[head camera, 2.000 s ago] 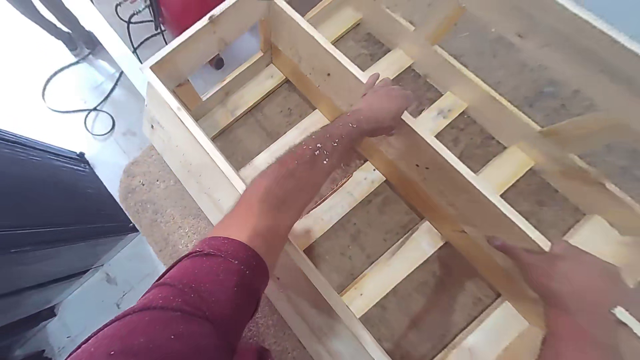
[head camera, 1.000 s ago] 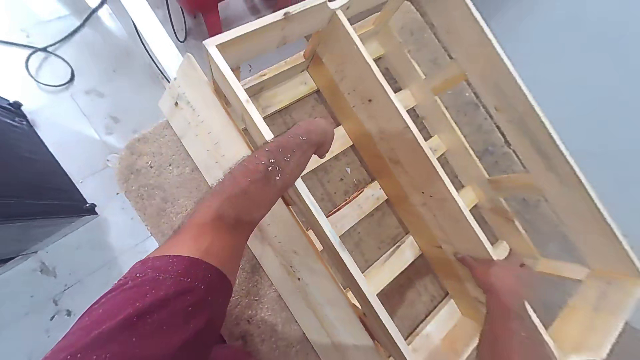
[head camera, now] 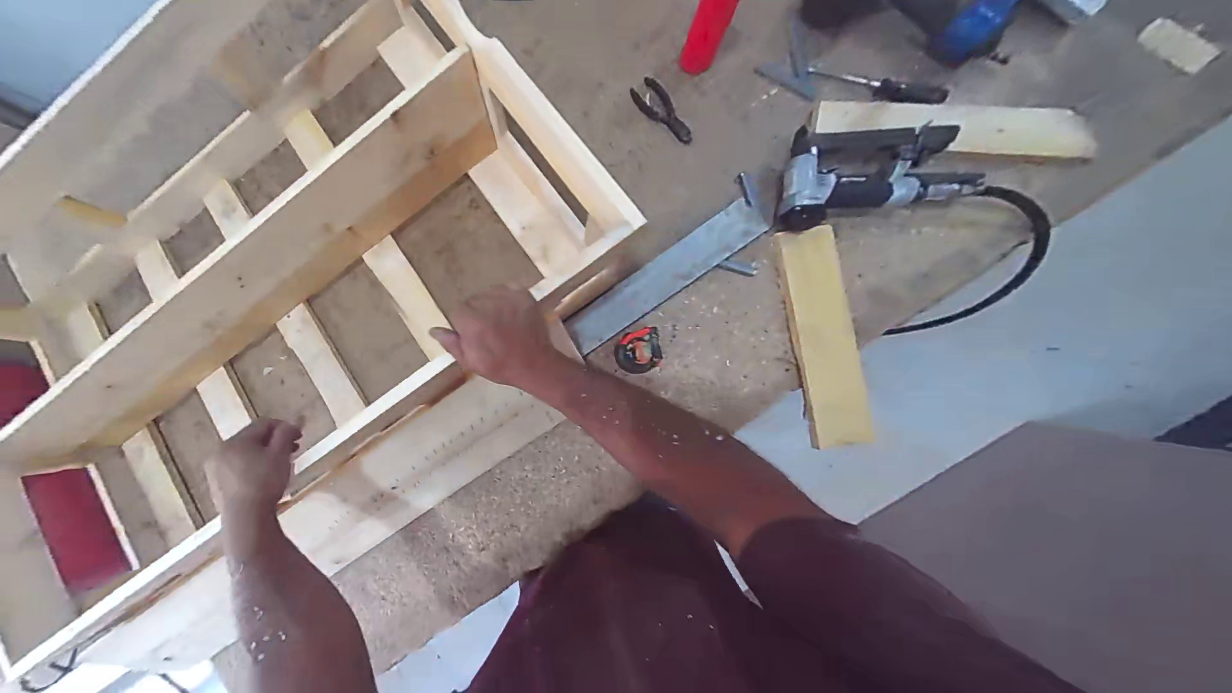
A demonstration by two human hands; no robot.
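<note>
A wooden frame of boards and slats [head camera: 318, 361] lies on the worktable, with a long divider board [head camera: 289, 231] standing along its inside. My right hand [head camera: 500, 337] rests over the near side board by the frame's right corner, its fingers bent over the edge. Farther left along the same side, my left hand [head camera: 252, 467] is at the near board, fingers curled; whether it grips the wood cannot be told. A wider, flat board [head camera: 414, 462] runs along the outside of the frame, below both hands.
Right of the frame lie a metal square [head camera: 674, 274], a tape measure [head camera: 638, 349], pliers [head camera: 661, 109], a pneumatic nailer [head camera: 847, 183] with its hose [head camera: 1035, 250], a screwdriver [head camera: 905, 90] and wood offcuts [head camera: 826, 337]. A red object [head camera: 707, 34] stands at the back.
The view has swung strongly to the right, bringing in the tools. My right hand has moved from the long divider board to the near side board.
</note>
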